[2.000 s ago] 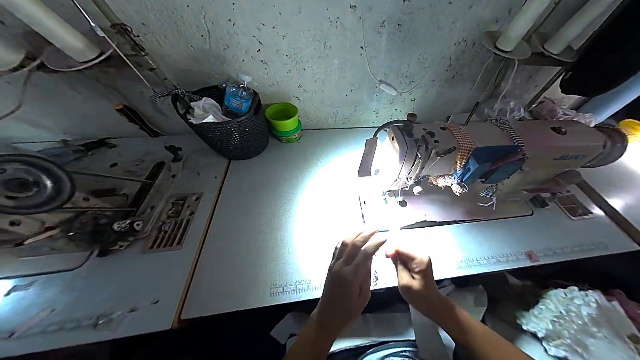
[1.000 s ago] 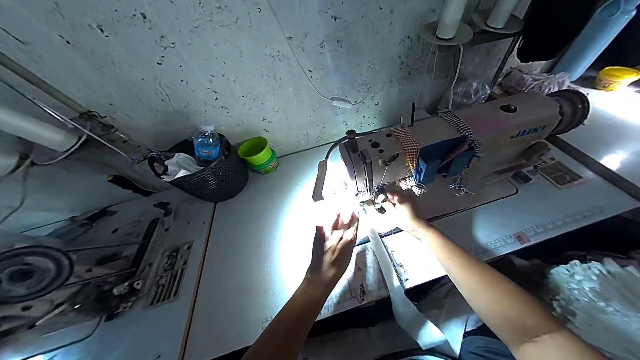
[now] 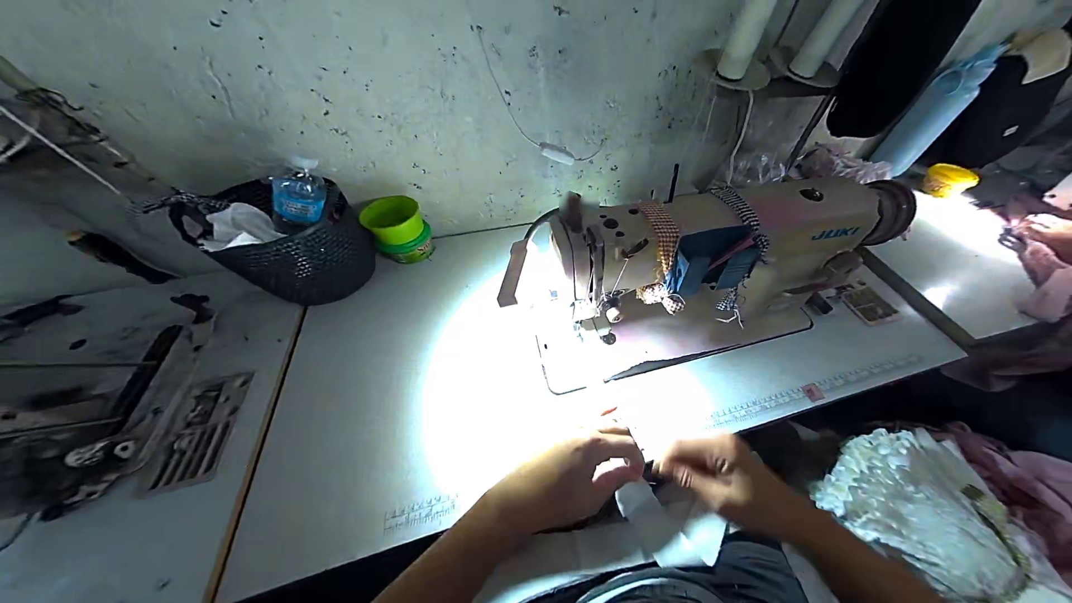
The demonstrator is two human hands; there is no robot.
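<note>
My left hand (image 3: 578,473) is at the table's front edge, below the bright patch, with thumb and fingers bent at a white fabric strip (image 3: 657,523). To its right, my right hand (image 3: 720,477) is partly curled and slightly blurred beside the same strip; whether it holds the cloth is unclear. The strip hangs from between the hands toward my lap. Beyond both hands stands a Juki sewing machine (image 3: 787,218), its needle and presser foot area (image 3: 599,314) brightly lit. Cloth ties and a blue pouch (image 3: 712,264) are fastened around the machine's arm.
A black woven basket (image 3: 310,264) with a bottle (image 3: 298,197) and white cloth stands beside green containers (image 3: 398,226). Another machine (image 3: 109,419) is at left. White ruffled fabric (image 3: 913,502) lies at lower right. Another person's hand (image 3: 1051,230) is at far right by pink cloth.
Both hands have moved from the needle area back to the table's front edge. The strip, stretched from near the needle one second ago, now hangs below the hands.
</note>
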